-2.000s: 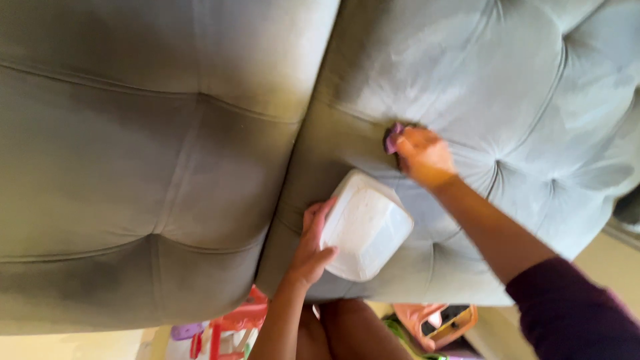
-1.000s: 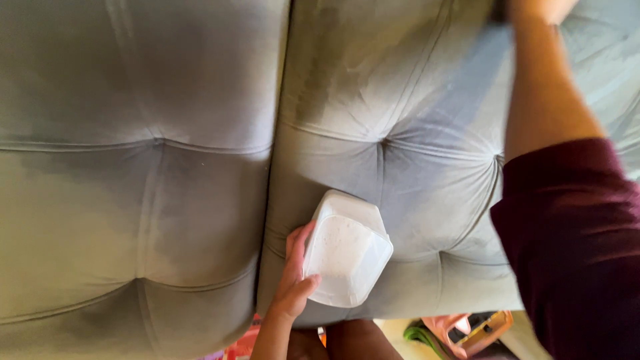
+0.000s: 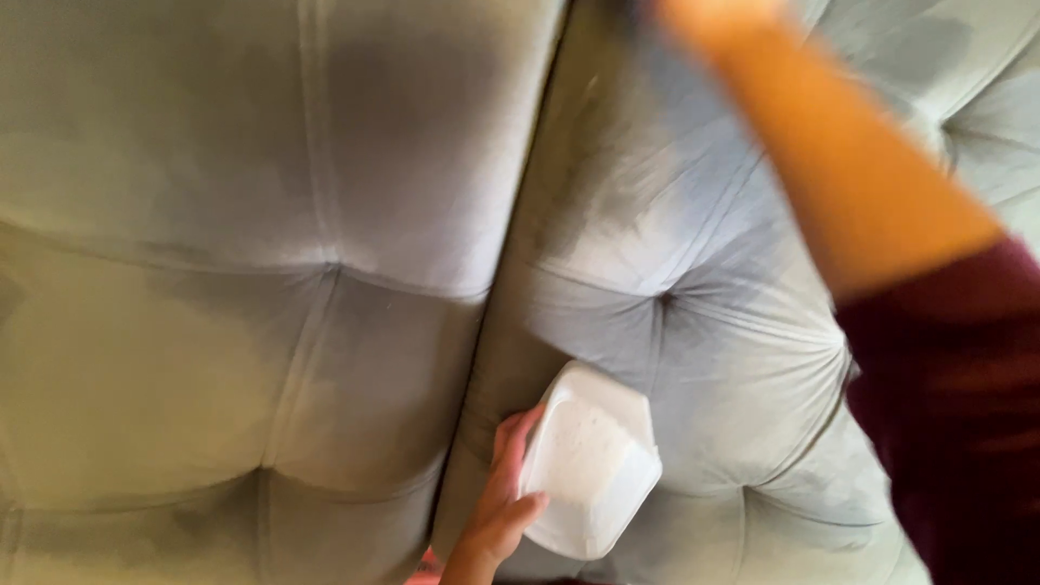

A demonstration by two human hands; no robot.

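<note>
My left hand grips a white plastic tub by its left rim, low in the middle of the view. The tub is tilted, and whitish contents or its pale floor show inside. Behind it lies the tufted grey velvet upholstery of a sofa. My right hand is at the top edge, blurred and partly cut off, over the same tufted section. A dark patch shows at its fingertips, too blurred to name. The right forearm, in a dark maroon sleeve, crosses the right side.
A second grey cushion section fills the left side. A dark seam runs between the two sections. Part of a red object shows at the bottom edge.
Two seconds ago my right hand held a purple and dark item against the tufted upholstery near the tub; it has since moved up to the top edge. My left hand still holds the tub.
</note>
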